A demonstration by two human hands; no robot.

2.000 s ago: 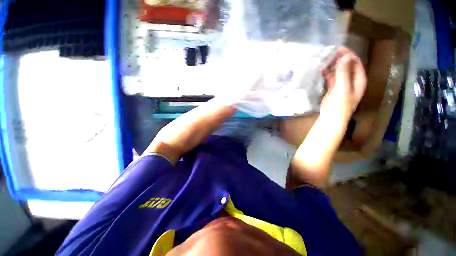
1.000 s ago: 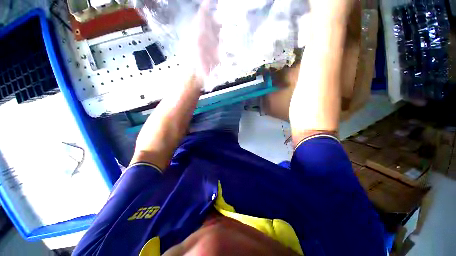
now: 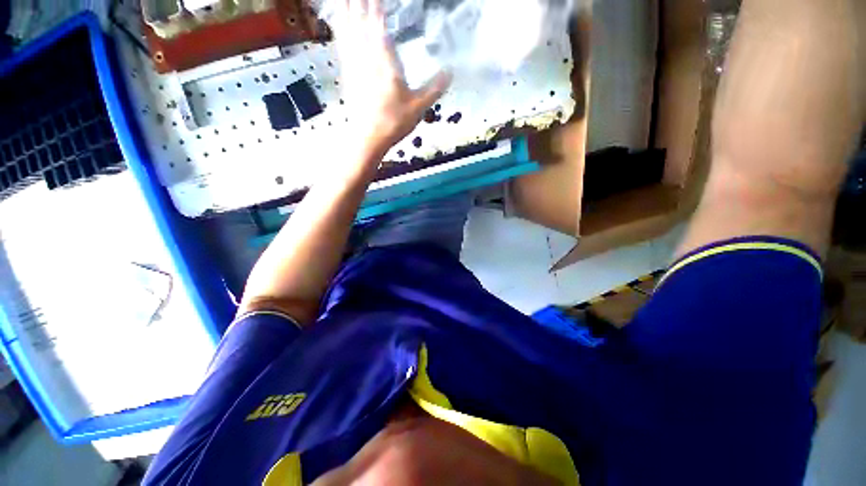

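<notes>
My left hand (image 3: 385, 85) lies at the worktable's top middle, thumb spread away from the fingers, fingertips near the top edge. It looks open and empty. Crinkled clear plastic (image 3: 475, 33), blurred, lies just right of it on the white perforated worktable (image 3: 228, 176). My right hand is out of the picture; only its forearm shows, reaching up past the top right edge. The red-brown fixture (image 3: 223, 40) with pale pockets is at the top left, cut off by the edge. Two small black blocks (image 3: 292, 104) sit side by side below it.
A blue tray (image 3: 152, 204) with a white sheet (image 3: 90, 285) and a black grid insert (image 3: 66, 138) is on the left. An open brown carton (image 3: 555, 180) with a dark item inside stands right of the table. A teal drawer edge (image 3: 446, 188) juts out below the table front.
The plastic has gone from over the table's front and lies farther back. My right arm has swung right and its hand has left the picture. The carton's inside is uncovered.
</notes>
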